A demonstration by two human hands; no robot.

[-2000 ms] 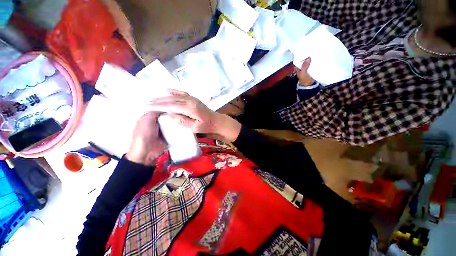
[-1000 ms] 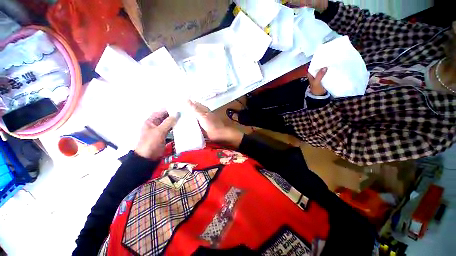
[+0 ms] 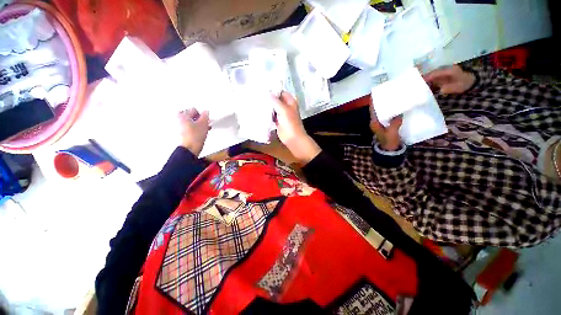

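Observation:
A flat white packet (image 3: 254, 122) lies over the bench edge in front of me, badly overexposed. My right hand (image 3: 286, 117) has its fingers and thumb at the packet's right edge and grips it. My left hand (image 3: 195, 130) is to the left, fingers curled, over overexposed white pieces; whether it holds anything cannot be told. White cards with faint round prints (image 3: 241, 75) lie just beyond my right hand. More white pieces (image 3: 135, 64) lie beyond my left hand, their outlines washed out.
A pink-rimmed basket (image 3: 79, 80) with a black phone (image 3: 24, 118) stands far left. An orange ring (image 3: 66, 165) and dark stick (image 3: 109, 155) lie left. A brown carton (image 3: 230, 18) and red-orange bag (image 3: 126, 24) are behind. A person in check (image 3: 467, 184) holds white sheets (image 3: 409, 107).
My hands have moved apart and forward from my lap side, the right one with the white packet now over the bench. The other person's second hand has come to their white sheets.

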